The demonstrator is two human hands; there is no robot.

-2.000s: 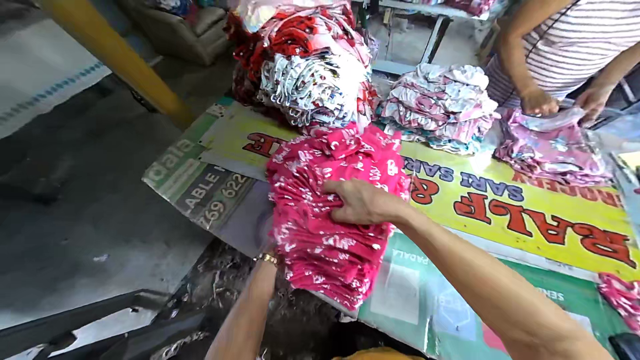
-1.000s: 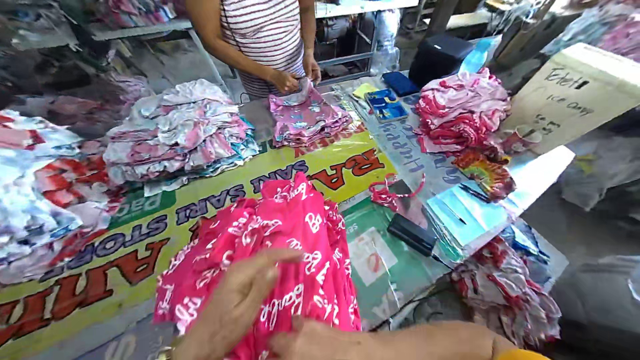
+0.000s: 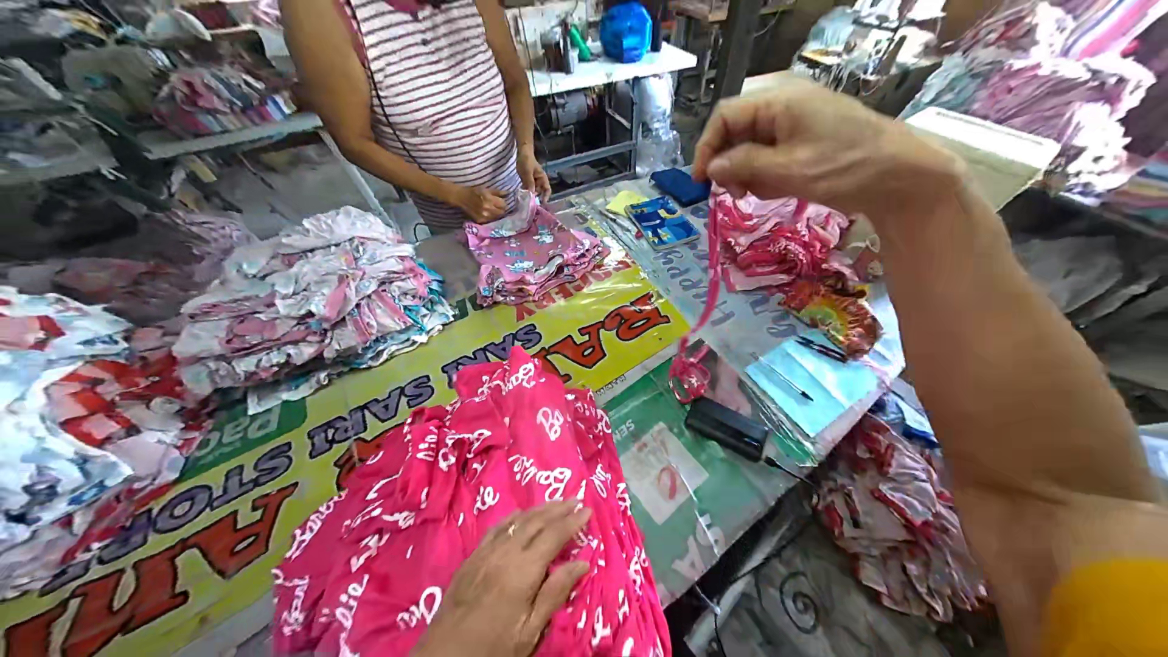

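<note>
My left hand (image 3: 516,579) lies flat on a stack of bright pink garments with white lettering (image 3: 493,465), its fingers apart. Raised at the upper right, my right hand (image 3: 776,141) pinches a thin pink fabric strip (image 3: 712,274) between thumb and fingers. The strip hangs down to a small tangle of pink strips (image 3: 689,376) on the table. Beside that tangle lies a black oblong device (image 3: 727,429) with a cable.
A co-worker's hands (image 3: 493,203) touch folded pink printed garments (image 3: 534,255) across the banner-covered table (image 3: 630,324). Piles of white and pink garments (image 3: 310,292) stand at left. Rose-coloured garments (image 3: 776,242), a light blue sheet (image 3: 803,383) with pens and a box (image 3: 985,151) are at right.
My right hand has risen from the pink stack to the upper right and has taken hold of a pink strip, which lay on the table one second ago. The left hand remains on the stack.
</note>
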